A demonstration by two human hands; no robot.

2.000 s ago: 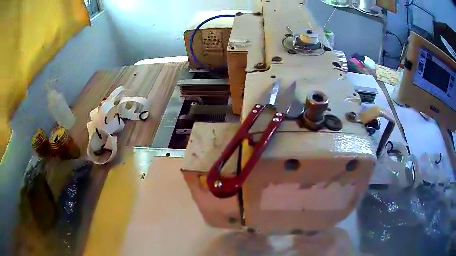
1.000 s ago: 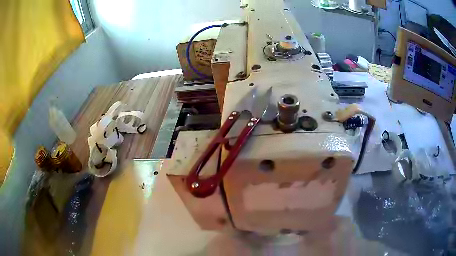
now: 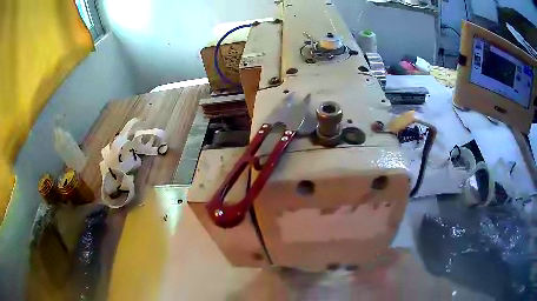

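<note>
The cream sewing machine head (image 3: 335,206) stands in the centre. Red-handled thread snips (image 3: 253,170) lie on top of it, blades apart and pointing away. Blurred pinkish shapes at the bottom edge, under the head, may be my left hand (image 3: 259,287) and my right hand (image 3: 391,279). Their fingers and anything in them cannot be made out, and the head hides the sewing area. White bands with small black pieces (image 3: 121,164) lie in a loose heap on the wood-grain table at the left.
A clear bag of dark pieces (image 3: 471,247) lies right front. More white bands (image 3: 480,182) lie behind it. The control panel (image 3: 497,73) stands right rear. Gold spools (image 3: 69,187) and a translucent bottle (image 3: 69,147) are at the left. A bent metal guard (image 3: 427,153) sticks out right of the head.
The view has turned, so the machine head and snips sit further left in the picture and more of the right side shows. The snips still lie on the head.
</note>
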